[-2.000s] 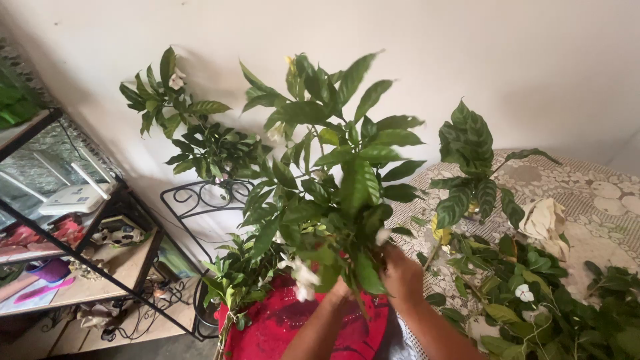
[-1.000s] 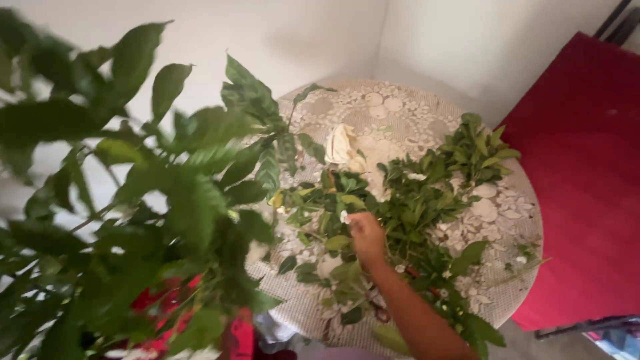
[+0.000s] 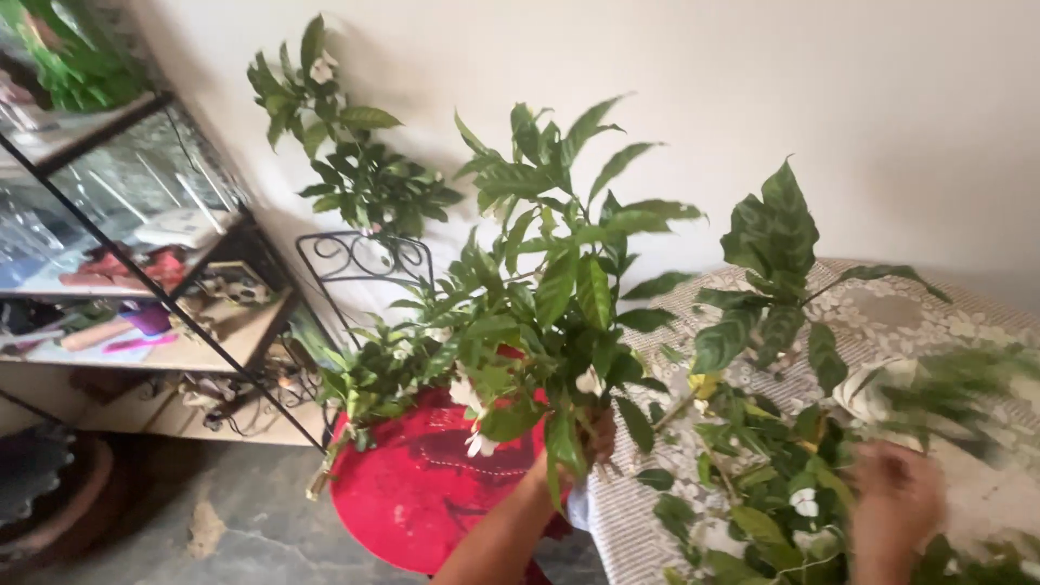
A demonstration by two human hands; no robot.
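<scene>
My left hand (image 3: 600, 439) is shut on the stems of a tall bunch of leafy branches (image 3: 569, 292) with white flowers, held upright above a red chair seat. My right hand (image 3: 898, 491), blurred, is over the cut greenery on the round table, holding a leafy sprig (image 3: 967, 390) whose leaves are blurred too. Loose leafy cuttings (image 3: 756, 520) with a white flower lie just left of it. A broad-leaved plant (image 3: 772, 236) stands behind them, near a crumpled whitish cloth (image 3: 869, 394). More cut branches (image 3: 366, 374) rest on the red seat's back left.
The table bears a lace tablecloth (image 3: 894, 301). The red chair seat (image 3: 431, 504) has a black metal backrest (image 3: 366, 252). Flowering greenery (image 3: 382, 187) stands by the wall. At left are a metal-framed shelf (image 3: 106, 236) with various items and a large round pot (image 3: 73, 504) on the floor.
The view swung right to the table and back left. One second ago a hand was among the table cuttings; now my right hand has a blurred sprig raised there. The big bunch remains held.
</scene>
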